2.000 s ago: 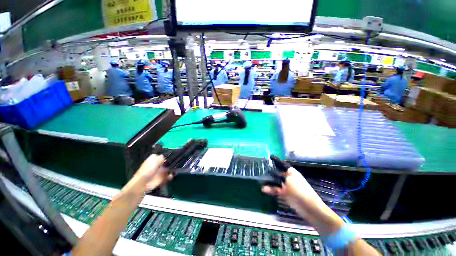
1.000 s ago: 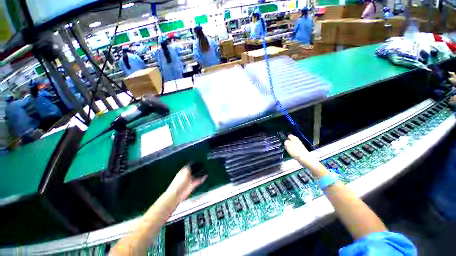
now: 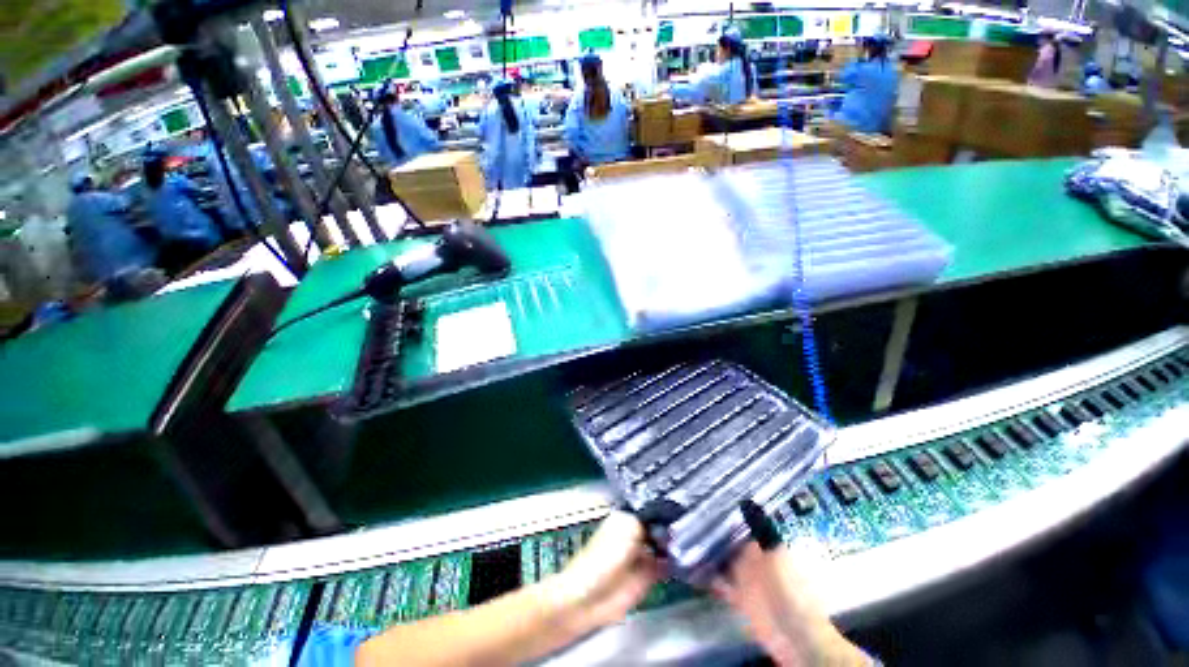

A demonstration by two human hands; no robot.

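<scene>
A dark, shiny component tray [image 3: 704, 450] with long parallel pocket rows is tilted over the rail at centre. My left hand [image 3: 626, 560] grips its near left corner, with a black-covered fingertip on the edge. My right hand [image 3: 769, 586] grips the near right side, also with black on the fingertips. I cannot tell whether the pockets hold parts or how many trays are held. Below runs a row of green circuit boards [image 3: 391, 593], with black blocks fitted on those to the right.
On the green bench [image 3: 548, 267] lie a black scanner-like tool [image 3: 437, 261], a dark strip of parts [image 3: 381, 358], a white sheet [image 3: 475, 336] and a translucent tray stack [image 3: 769, 241]. A blue coiled cord [image 3: 808, 345] hangs down. The white rail [image 3: 522, 515] edges the boards. Workers and cartons stand behind.
Both hands have come together at the near end of the tray, which was in the stack under the bench and is now lifted toward me. The view has shifted.
</scene>
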